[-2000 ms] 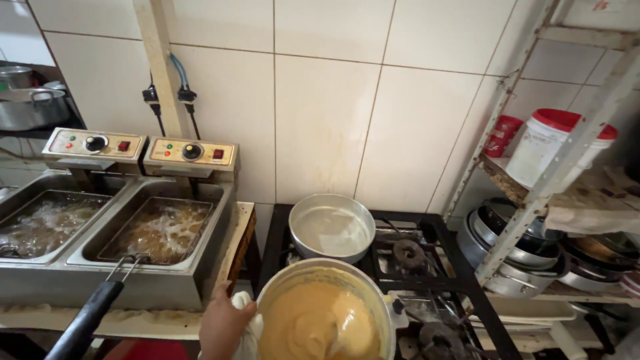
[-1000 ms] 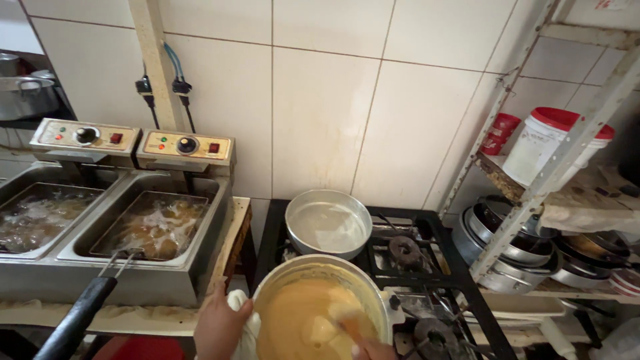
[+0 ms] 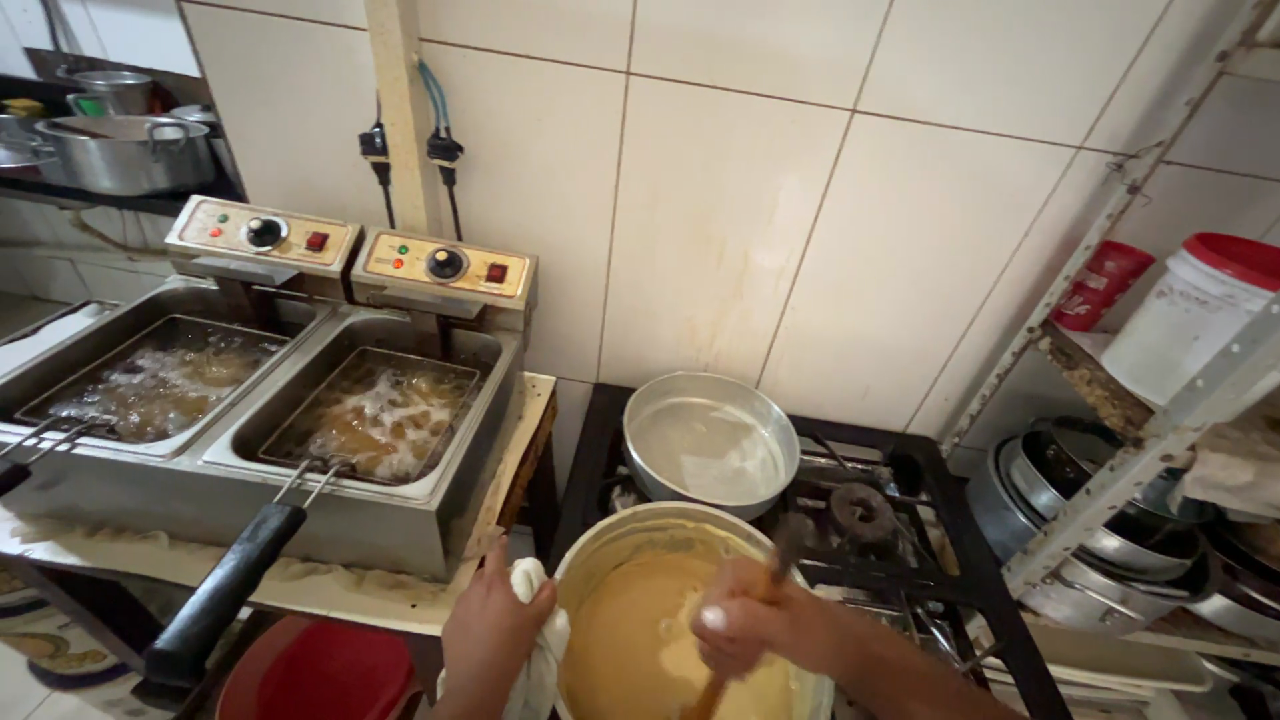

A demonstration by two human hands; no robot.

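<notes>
A large metal pot (image 3: 690,515) of thick orange-yellow mixture stands on the near part of a black gas stove (image 3: 950,560). My right hand (image 3: 745,620) is closed around a wooden spoon or paddle (image 3: 706,697), whose lower end dips into the mixture. At the pot's left rim, my left hand (image 3: 495,625) grips a white cloth (image 3: 540,650) bunched against the side; the pot's handle there cannot be seen. Just behind, a round aluminium pan (image 3: 637,450) with pale liquid touches or nearly touches the pot.
A double electric fryer (image 3: 330,510) bubbles at left, its basket handle (image 3: 225,590) jutting forward. Below is a red container (image 3: 330,670). Stacked pans (image 3: 1090,540) and a white bucket (image 3: 1185,330) with a red rim fill the metal shelf at right. Another pot (image 3: 130,160) stands far left.
My right hand, out of view two seconds ago and at the lower edge one second ago, is now over the pot, with the wooden tool visible in it. The left hand stays at the rim.
</notes>
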